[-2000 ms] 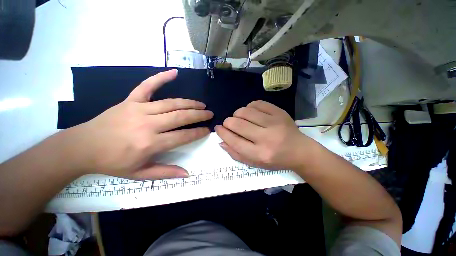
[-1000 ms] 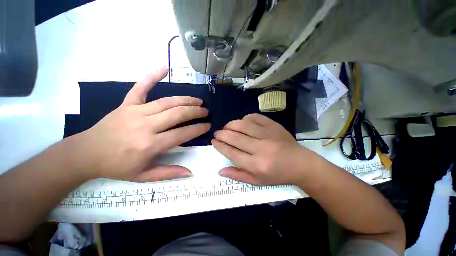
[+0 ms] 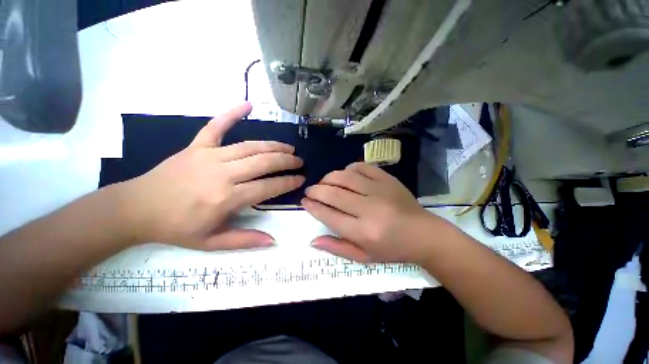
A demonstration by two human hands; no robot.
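A long black cut panel [image 3: 167, 138] lies flat on the white table, with a step at its left end. Its upper edge runs under the presser foot and needle [image 3: 304, 128] of the cream sewing machine head [image 3: 341, 57]. My left hand [image 3: 206, 186] lies flat on the panel, fingers spread, thumb on the table. My right hand [image 3: 370, 212] rests at the panel's lower edge just right of my left fingertips, fingers bent and close together; whether it pinches the cloth is hidden. A cream ribbed knob [image 3: 382, 151] stands above my right hand.
Black-handled scissors [image 3: 507, 213] lie right of the machine bed, beside a curved yellow strip [image 3: 496, 170]. A white paper slip [image 3: 467, 138] lies behind. A printed ruler scale [image 3: 285, 276] runs along the table's front edge. A grey rounded object [image 3: 37, 67] is at upper left.
The camera view has shifted, so the machine head looks larger than at first. The panel's left end has moved slightly right, nearer my left hand. My hands keep much the same pose.
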